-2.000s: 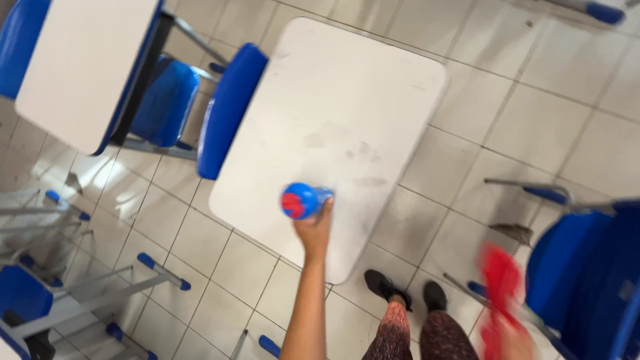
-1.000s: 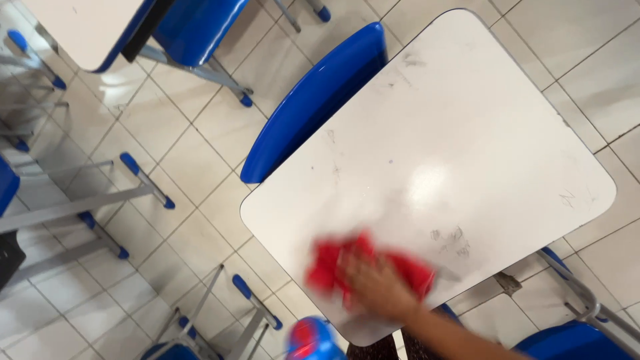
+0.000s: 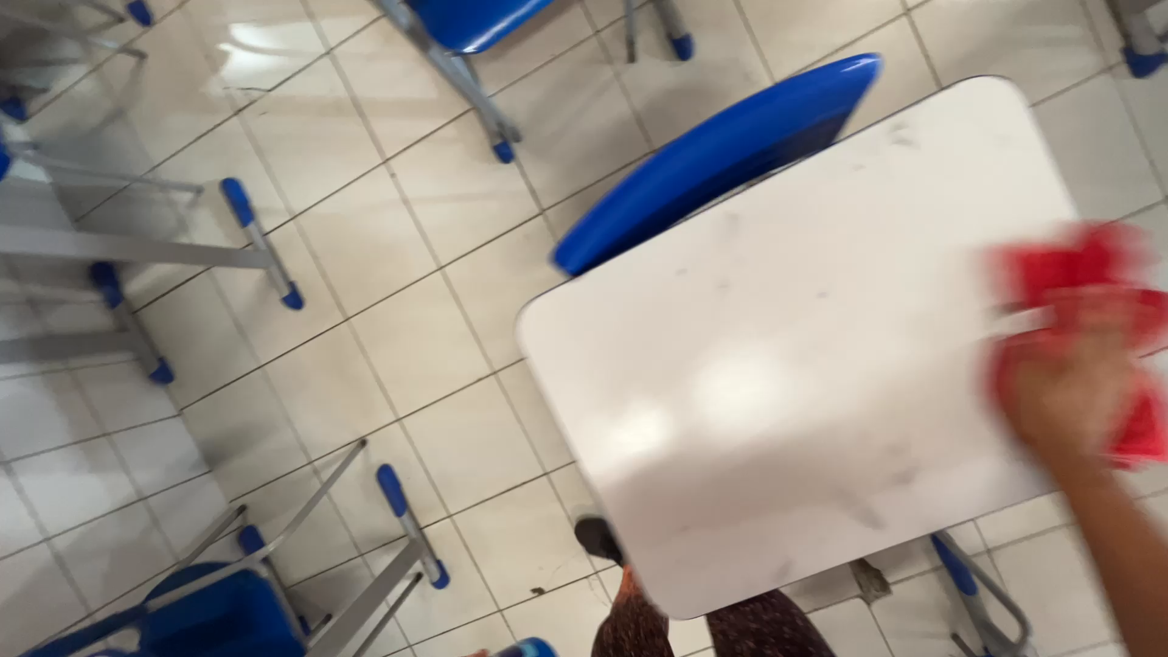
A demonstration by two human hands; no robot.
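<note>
My right hand, blurred by motion, presses a red cloth on the right end of a white desk top. The cloth spreads out on both sides of the hand. Faint dark smudges and a shiny glare mark the desk's surface. At the bottom edge of the view, a fingertip of my left hand shows beside a blue container; most of both is cut off, and the grasp is hidden.
A blue chair backrest stands along the desk's far edge. Another blue chair is at the top, and one more at the lower left. Metal legs with blue caps stand on the tiled floor at left. My legs are below the desk.
My right hand with the red cloth has moved from the desk's near left part to its right end. The blue container, earlier held upon the desk by my left hand, is now at the bottom edge.
</note>
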